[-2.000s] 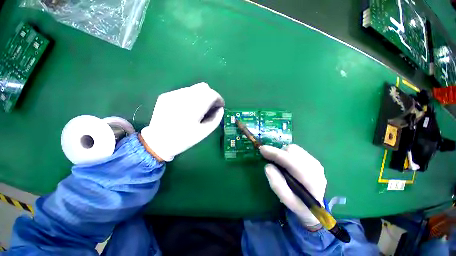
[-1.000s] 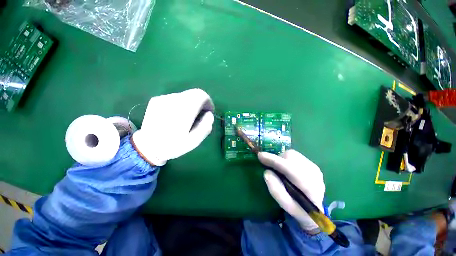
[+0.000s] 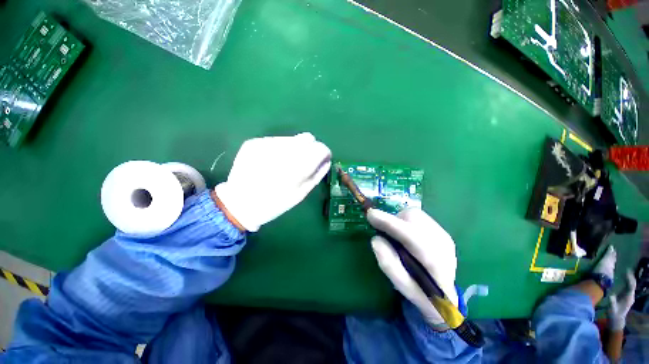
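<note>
A small green PCB panel (image 3: pixel 398 186) lies flat on the green mat in front of me. My gloved right hand (image 3: pixel 420 252) holds the soldering iron (image 3: pixel 421 276) like a pen, with its tip at the panel's upper left corner. My gloved left hand (image 3: pixel 274 179) is closed just left of that corner, fingertips pinched; the solder wire in the fingers is too fine to make out. The solder spool (image 3: pixel 122 197) stands left of my left wrist, with a thin strand of wire visible between spool and hand.
A clear plastic bag (image 3: pixel 186 28) and more small boards (image 3: pixel 44 67) lie at upper left. Large PCBs (image 3: pixel 541 35) sit on the dark conveyor at upper right. The iron stand (image 3: pixel 580 199) is at right. Another person's gloved hands (image 3: pixel 621 302) show at lower right.
My left hand has moved right, close to the panel's corner. The iron tip has moved up to that corner. Another person's gloved hands have come into view at lower right.
</note>
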